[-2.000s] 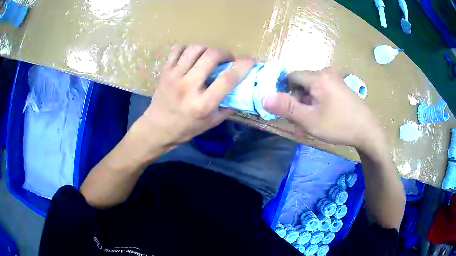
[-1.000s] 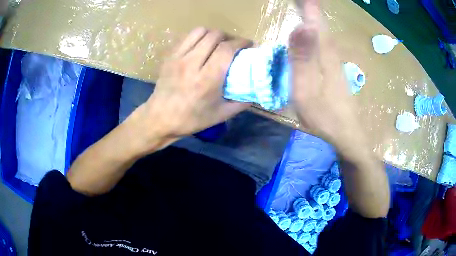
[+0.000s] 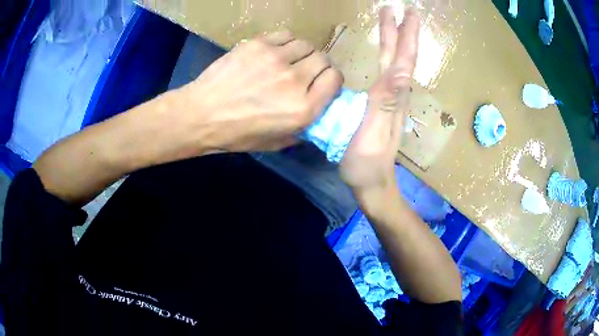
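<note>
My left hand (image 3: 263, 95) is closed around a light-blue ribbed plastic part (image 3: 338, 125), held over the table's front edge. The part's left end is hidden in my fingers. My right hand (image 3: 384, 111) is flat with fingers stretched out, its palm against the part's right end. Whether that end is open is hidden by the palm. A tan cardboard pad (image 3: 430, 141) with dark stains and thin pale sticks lies behind my right hand.
On the curved table (image 3: 473, 59) to the right are a light-blue ribbed cone-like part (image 3: 489, 125), a white rounded piece (image 3: 537, 96) and a ribbed coil-like part (image 3: 566, 189). Below, a blue bin holds several ribbed parts (image 3: 374, 272). Another blue bin with white lining (image 3: 59, 72) is at upper left.
The view has turned. The part was held in my left hand with my right hand blurred beside it; now my right palm lies on its end. The cardboard pad has come into sight.
</note>
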